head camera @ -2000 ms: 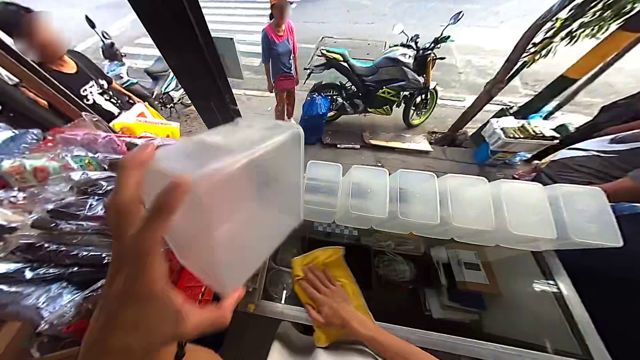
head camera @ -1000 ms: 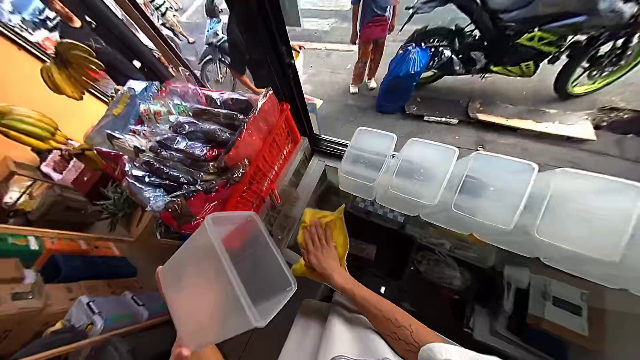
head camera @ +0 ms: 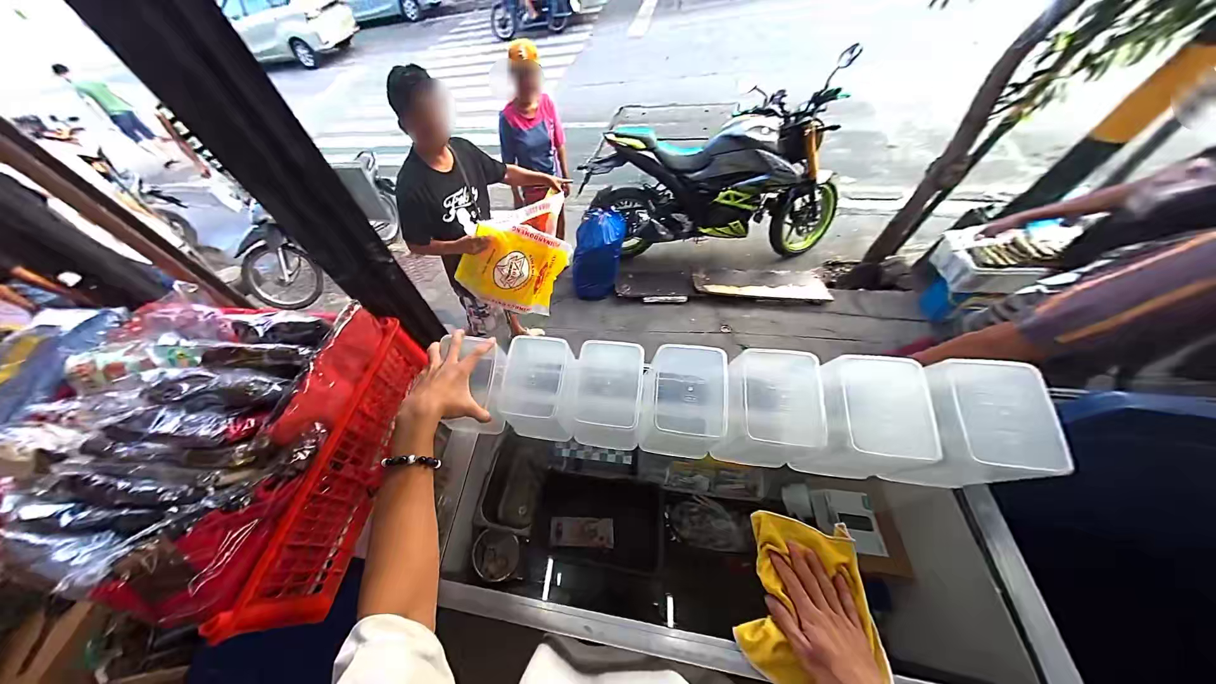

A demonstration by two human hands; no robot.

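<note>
My left hand (head camera: pixel 445 385), a beaded bracelet at its wrist, rests with spread fingers on the leftmost translucent plastic container (head camera: pixel 484 380). This container ends a row of several like it, such as one at the middle (head camera: pixel 686 394), along the far edge of a glass-topped counter (head camera: pixel 608 598). At the right of the glass, my right hand (head camera: pixel 819 603) presses flat on a yellow cloth (head camera: pixel 760 646). Under the glass are dark trays, a round bowl (head camera: pixel 496 555) and papers.
A red plastic basket (head camera: pixel 323 513) heaped with plastic-wrapped goods stands close left of my left arm. Beyond the counter are a person holding a yellow bag (head camera: pixel 518 266), another person, and a parked motorcycle (head camera: pixel 722 180). A person's arm (head camera: pixel 988 342) reaches toward the right end of the row.
The container in my left hand has gone from the near left to the row's left end. My right hand and the yellow cloth have moved right across the glass.
</note>
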